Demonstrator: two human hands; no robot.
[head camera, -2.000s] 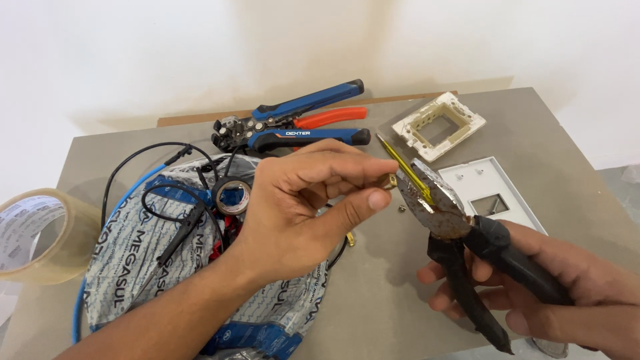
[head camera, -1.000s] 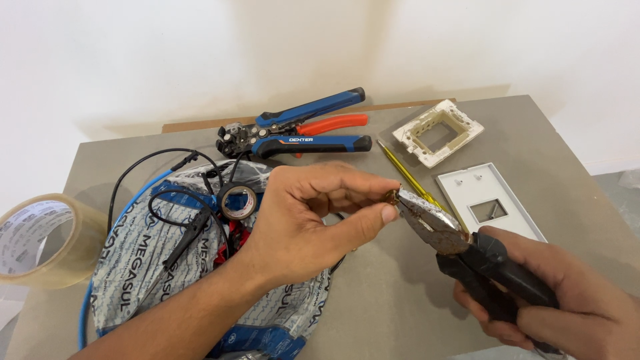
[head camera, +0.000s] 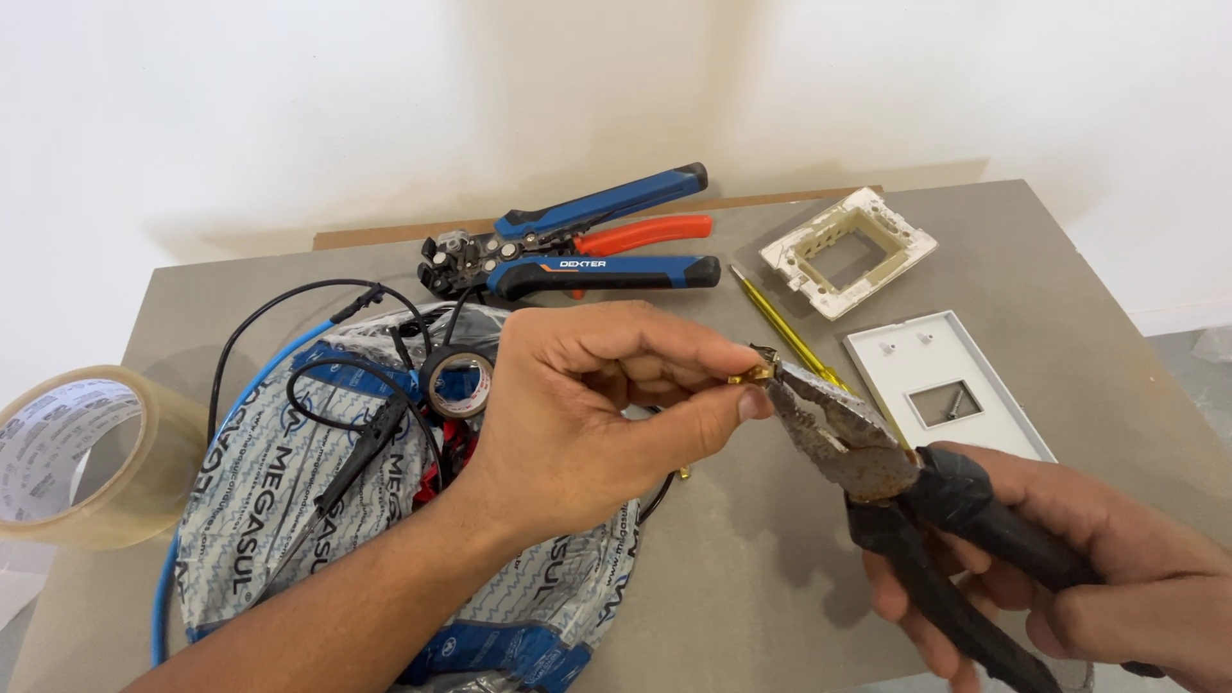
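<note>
My left hand (head camera: 616, 414) pinches a small brass-coloured metal part (head camera: 750, 373) between thumb and forefinger, at the middle of the view. My right hand (head camera: 1088, 568) is closed round the black handles of worn combination pliers (head camera: 847, 438). The tips of the plier jaws meet the small part beside my left fingertips; whether they grip it I cannot tell. Behind the pliers lies a yellow-handled screwdriver (head camera: 784, 327), partly covered by the jaws. A white cover plate (head camera: 881, 371) with a rectangular opening lies to the right, and a screw (head camera: 955, 402) shows in that opening.
Blue-handled Dexter wire strippers (head camera: 616, 269) and a cream mounting frame (head camera: 804, 226) lie at the back of the grey table (head camera: 731, 616). At left are a roll of clear tape (head camera: 159, 462), a plastic-wrapped bundle (head camera: 337, 520), black electrical tape (head camera: 433, 371), a test probe (head camera: 371, 448) and a blue cable (head camera: 260, 380).
The plier jaws stood apart from my left fingertips two seconds ago, near the screwdriver; they now meet the small part in my left hand. Both hands keep their holds.
</note>
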